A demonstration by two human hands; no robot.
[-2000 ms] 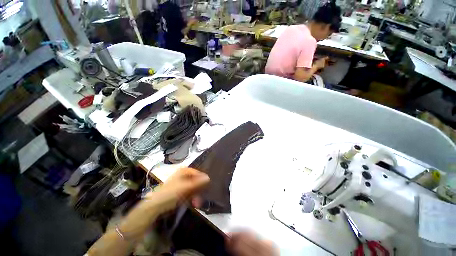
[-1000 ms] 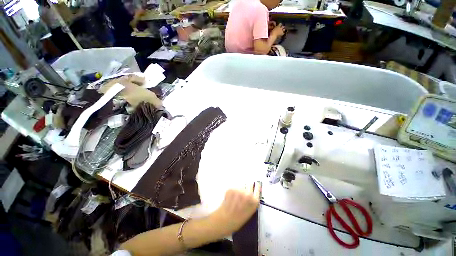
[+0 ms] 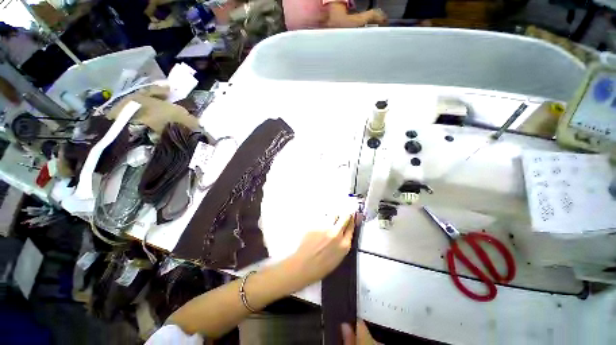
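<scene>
A dark brown band (image 3: 340, 291) runs from the needle area of the white sewing machine (image 3: 412, 168) down over the table's front edge. My left hand (image 3: 327, 251) has its fingertips on the band's upper end, close to the presser foot, whose details are too small to tell. My right hand (image 3: 356, 333) is cut off by the bottom edge, with fingers on the band's lower part. A stack of brown bands (image 3: 233, 195) with frayed edges lies flat to the left. Scissors with red handles (image 3: 481, 266) lie right of the needle.
A folded dark bundle (image 3: 165, 162) with a white tag and heaped scraps (image 3: 145, 108) lie at left. A raised pale rim (image 3: 405, 57) bounds the back. A handwritten paper (image 3: 574, 192) and control panel (image 3: 594, 108) stand at right. A person in pink (image 3: 307, 13) is behind.
The view has moved closer to the needle. My left hand still rests by the needle, on the band. My right hand has come into view at the bottom, on the band.
</scene>
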